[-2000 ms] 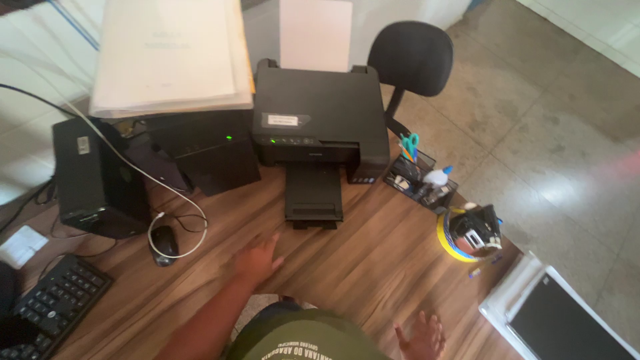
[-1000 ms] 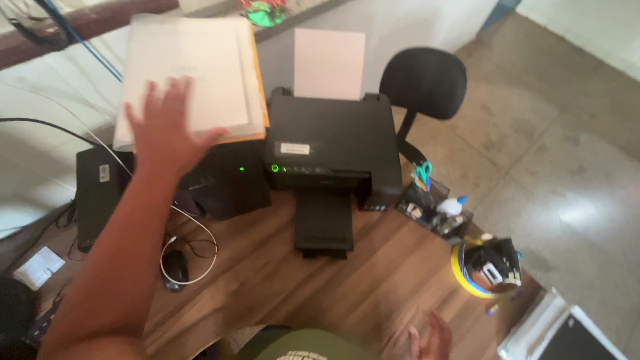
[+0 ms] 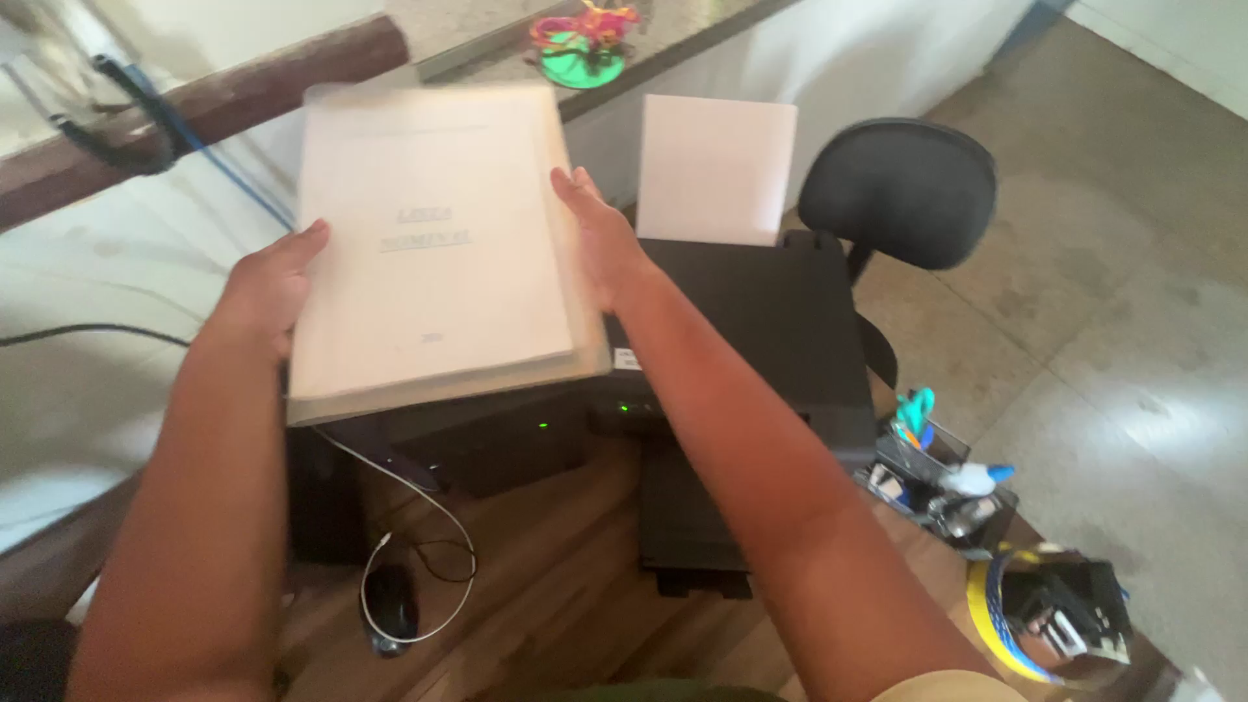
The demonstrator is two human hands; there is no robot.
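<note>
A stack of papers in folders (image 3: 439, 283), its top sheet bearing writing, is gripped at both sides. My left hand (image 3: 268, 283) holds its left edge, thumb on top. My right hand (image 3: 604, 239) holds the right edge, fingers partly hidden. The stack is slightly blurred and lies over or just above a black device (image 3: 487, 439) with a green light; whether it touches is not plain. Right of it stands a black printer (image 3: 760, 331) with paper (image 3: 717, 171) in its rear feed. My right forearm crosses in front of the printer.
A black mouse (image 3: 390, 604) and a white cable (image 3: 468, 585) lie on the wooden desk. A mesh organizer (image 3: 936, 448) with scissors and tape rolls (image 3: 985, 614) stand at the right. A black chair (image 3: 902, 195) is behind the printer. A green-based ornament (image 3: 582, 60) sits on a ledge.
My left hand has gone from the desk to the top of the stack, then to its left edge. My right hand has come up from the desk's near edge to grip the right side.
</note>
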